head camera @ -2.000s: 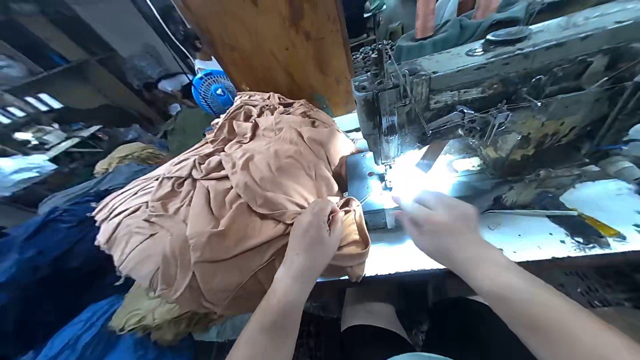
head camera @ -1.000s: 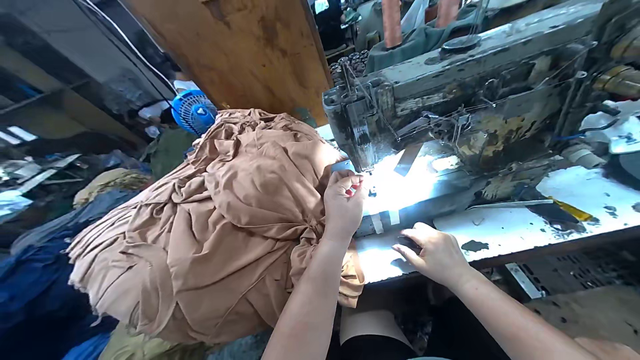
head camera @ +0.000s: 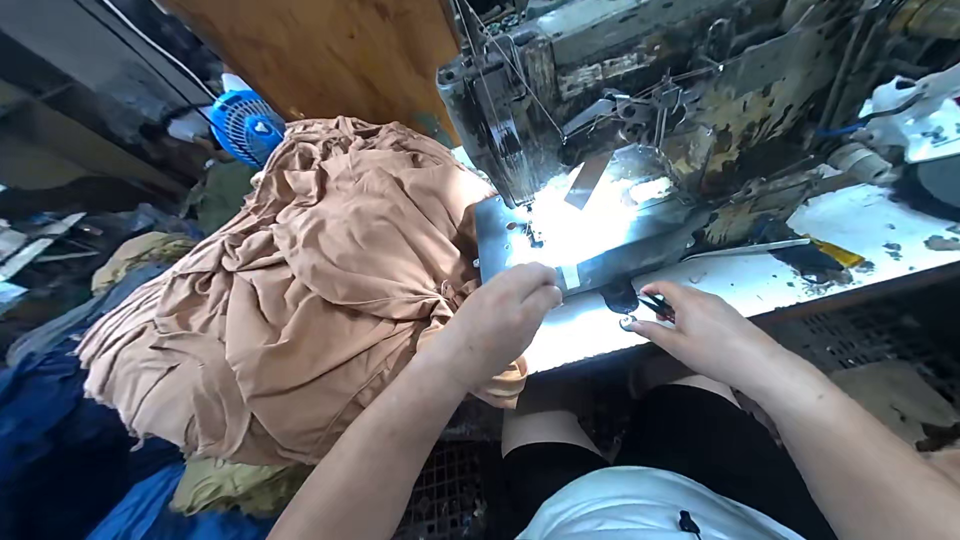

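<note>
An old industrial sewing machine (head camera: 510,120) with worn paint stands over the white table, its work area brightly lit. My left hand (head camera: 506,319) is at the front edge of the machine's bed (head camera: 491,232), fingers bent together; whether it pinches something small is hidden. My right hand (head camera: 697,322) is to the right, just before the bed, with a small dark tool (head camera: 657,306), perhaps thread snips, between thumb and fingers. At the thumb tip shows a small round shiny piece (head camera: 628,322). A large heap of tan fabric (head camera: 352,217) lies left of the needle area, partly under my left forearm.
Behind the heap are a blue fan (head camera: 247,127) and a wooden board (head camera: 337,60). Blue cloth (head camera: 45,420) and olive cloth (head camera: 232,484) lie at the lower left. A yellow-handled tool (head camera: 836,253) rests on the table's right part, near a white spool (head camera: 859,161).
My left hand has come from beside the needle to the bed's front edge. My right hand, by the lit needle area two seconds ago, is now in front of the bed, holding a dark tool.
</note>
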